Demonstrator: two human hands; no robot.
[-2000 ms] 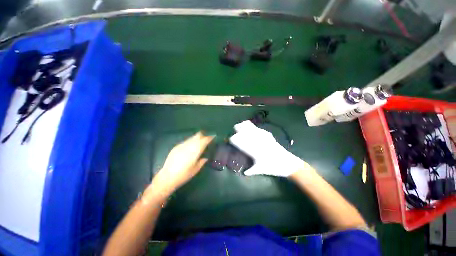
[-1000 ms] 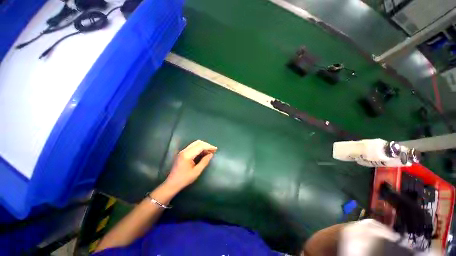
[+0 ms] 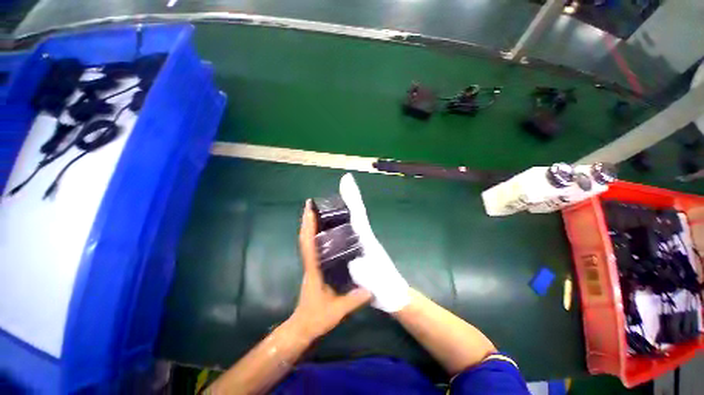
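Note:
Black power adapters (image 3: pixel 338 243) are held between my two hands above the dark green mat, at the middle of the view. At least two blocks show, one behind the other, with pale marks on their faces. My bare left hand (image 3: pixel 316 289) grips them from the left, thumb underneath. My white-gloved right hand (image 3: pixel 375 266) presses along their right side, fingers pointing away from me. The lower part of the adapters is partly hidden by the hands. Their cables cannot be made out.
A blue bin (image 3: pixel 147 177) with adapters and cords stands left. A red bin (image 3: pixel 604 289) of adapters stands right, beside two white bottles (image 3: pixel 513 193), a blue piece (image 3: pixel 543 281) and a tan stick (image 3: pixel 567 293). Several adapters (image 3: pixel 419 102) lie on the green belt beyond the metal strip (image 3: pixel 297 157).
The view has swung back level. My right hand has come from the red bin to the middle, and both hands now hold adapters. Adapters on the belt sit further right than two seconds ago.

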